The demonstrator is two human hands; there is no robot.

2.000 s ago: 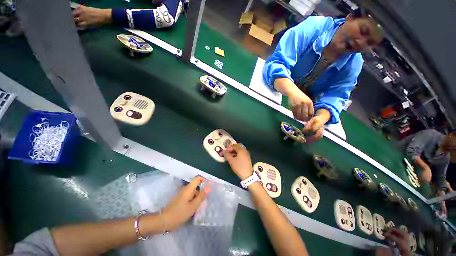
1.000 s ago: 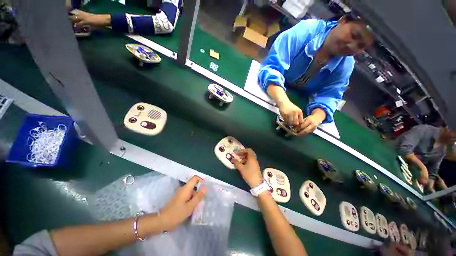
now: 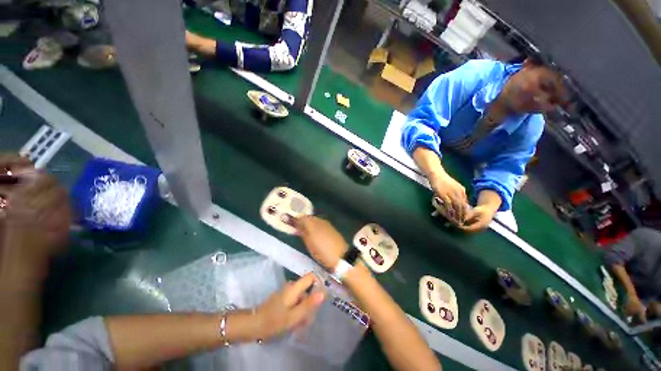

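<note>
My right hand reaches over the metal rail, its fingertips on the lower right part of a cream front cover. Any small piece under the fingertips is hidden. My left hand is over the near ledge, thumb and fingers closed at the edge of a clear sheet; the grip is partly hidden. More translucent sheets lie under and beside it. Another cream front cover lies flat on the belt just right of my right hand.
More covers line the belt's near side; part-built units stand on the far side. A blue bin of white rings is at left, beside another person's blurred hand. A grey post rises nearby. A blue-jacketed person works opposite.
My right hand has moved left, from the previous cover to the cover farther left. The covers have shifted right along the belt. Another person's hand has entered at left. The camera view has shifted.
</note>
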